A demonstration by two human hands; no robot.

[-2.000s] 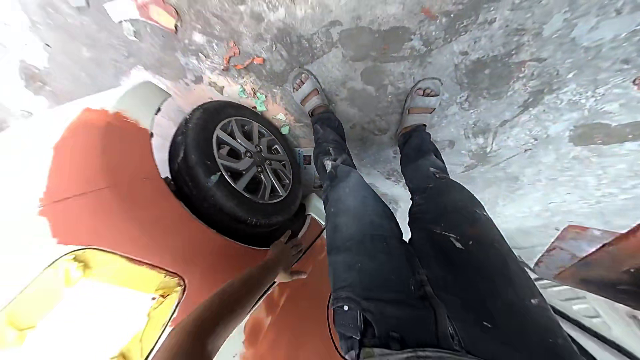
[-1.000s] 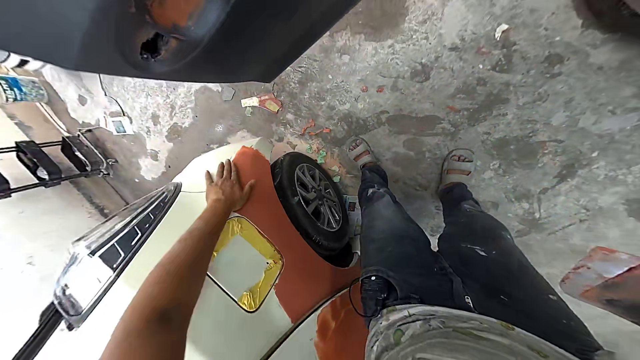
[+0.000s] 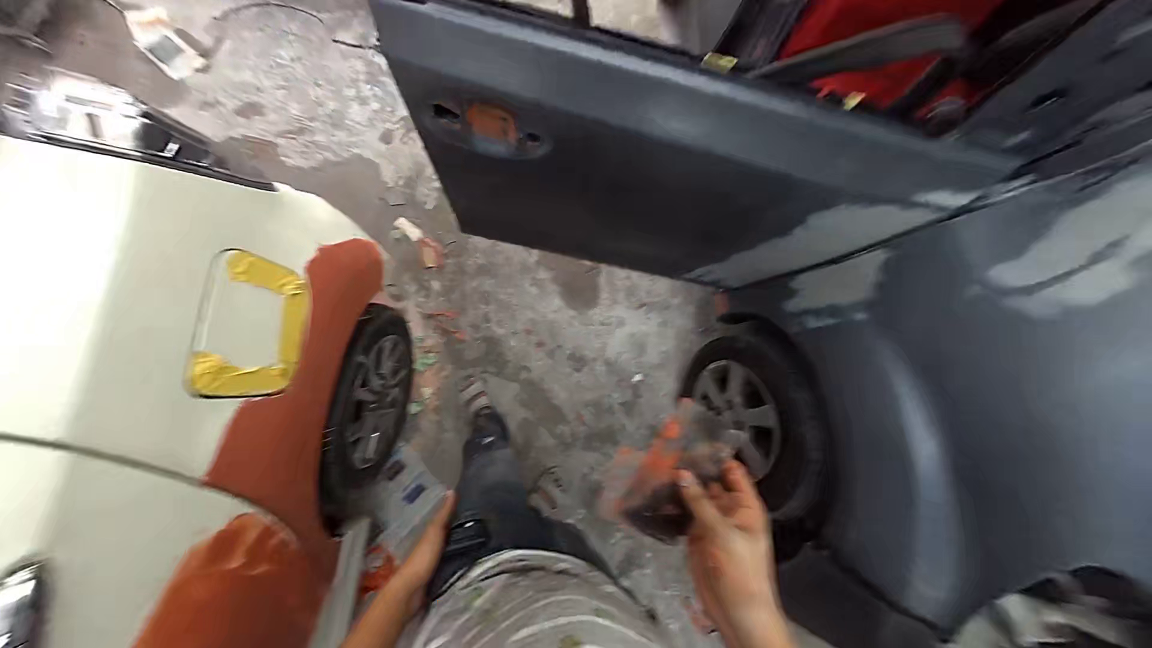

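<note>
My right hand (image 3: 731, 531), at the lower right, pinches a blurred, partly see-through piece with orange smears (image 3: 664, 454) and a dark lower part. At the lower left, my left hand (image 3: 423, 551) is seen edge-on beside a pale flat item with a blue mark (image 3: 409, 490); whether it grips this item is unclear. Left of that hand, a white car body panel (image 3: 108, 270) carries orange-brown coating (image 3: 270, 432) around the wheel arch. Yellow masking tape (image 3: 292, 328) partly frames a fuel-flap-shaped outline. The left car's wheel (image 3: 369, 405) is beside the coated area.
An open dark grey car door (image 3: 630, 162) spans the top. A grey car body (image 3: 990, 387) with pale patches and a wheel (image 3: 751, 414) stands at the right. The stained concrete floor (image 3: 576, 333) bears scraps between the cars. A tail lamp (image 3: 90, 112) is at upper left.
My left hand has left the white panel, where it lay flat one second ago. My right hand has come into view with the orange-smeared piece. The view has swung toward the grey car.
</note>
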